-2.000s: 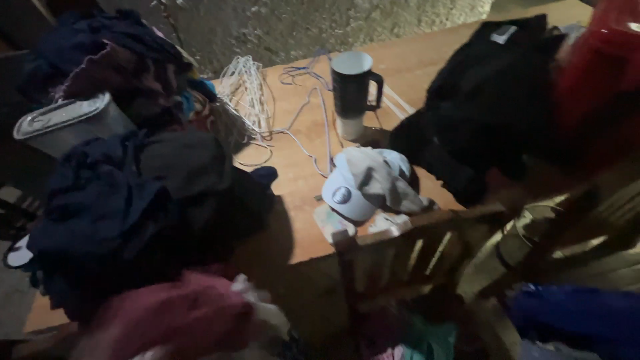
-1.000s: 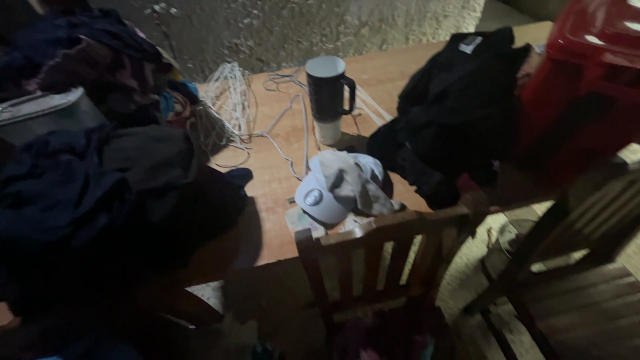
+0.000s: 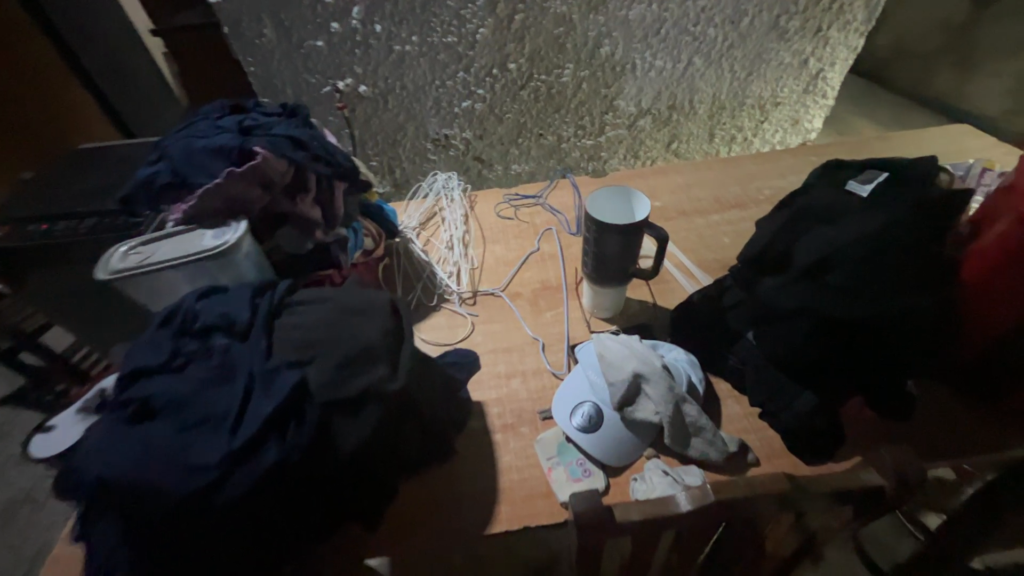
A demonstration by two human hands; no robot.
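Neither of my hands shows in the head view. A dark heap of navy and black clothes point(image 3: 264, 416) covers the left part of the wooden table point(image 3: 512, 352). Black clothing point(image 3: 848, 280) with a white tag lies at the right. Between them stands a black tumbler point(image 3: 614, 240) with a handle and a pale base. In front of it is a light blue cap point(image 3: 596, 404) with a round badge and a grey cloth point(image 3: 656, 392) draped over it. A bundle of white cord point(image 3: 444, 232) and a wire hanger point(image 3: 566, 304) lie left of the tumbler.
Behind the near clothes are a lidded container point(image 3: 188, 260) and another clothes pile point(image 3: 256, 164). A wooden chair back point(image 3: 720, 512) meets the table's near edge. Something red point(image 3: 996, 264) stands at the far right. A rough stone-like wall point(image 3: 560, 80) rises behind the table.
The view has shifted, with more of the wall and less of the chairs in sight. A reddish cloth seen low at the left two seconds ago is out of view.
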